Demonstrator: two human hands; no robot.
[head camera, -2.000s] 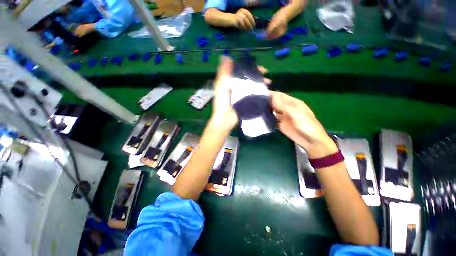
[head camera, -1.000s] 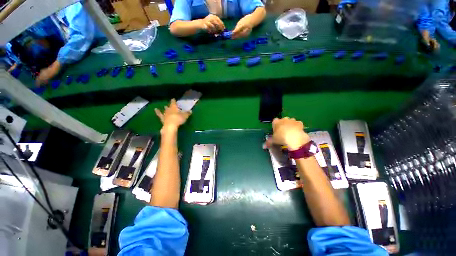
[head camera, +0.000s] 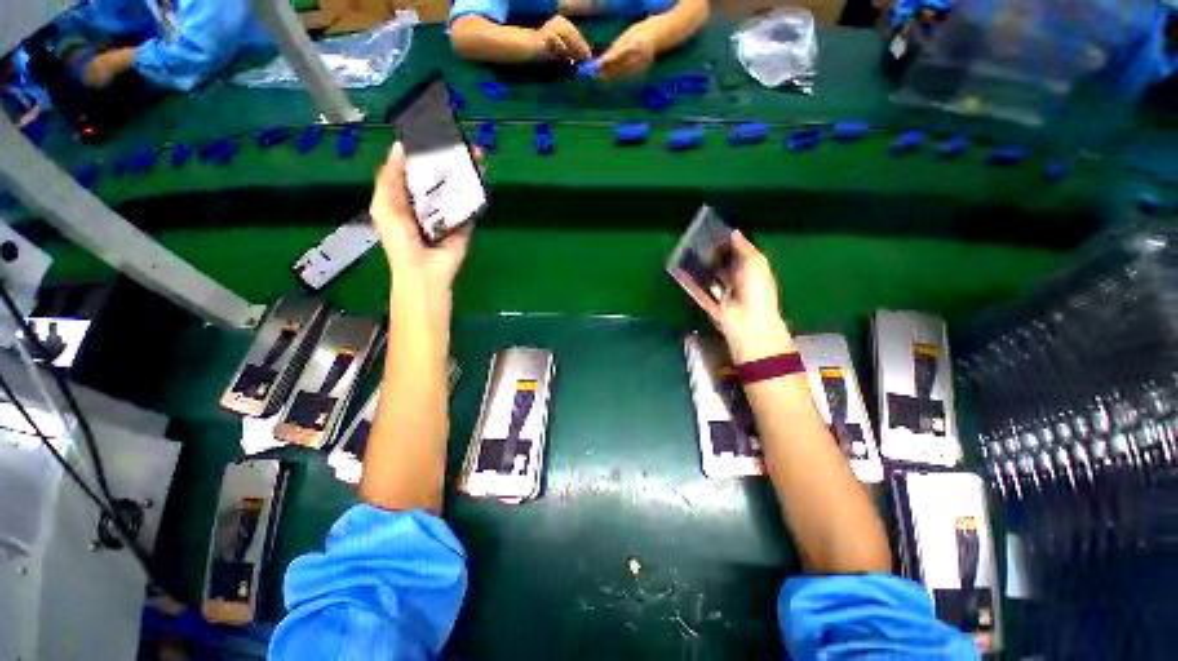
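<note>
My left hand holds a display module raised over the conveyor, its glossy dark face with a bright reflection showing. My right hand holds another display module tilted near the conveyor's front edge, dark flex part showing on its silver back. One module lies on the green conveyor, left of my left hand. A stack of modules, silver back up, stands on the bench between my arms.
More module stacks stand on the left and right. Ribbed clear trays rise at the right edge. A white metal machine is at left. Blue parts line the far bench, where a person's hands work.
My left hand has lifted a module off the conveyor, and its face has come into view. My right hand has raised the dark module that lay on the conveyor.
</note>
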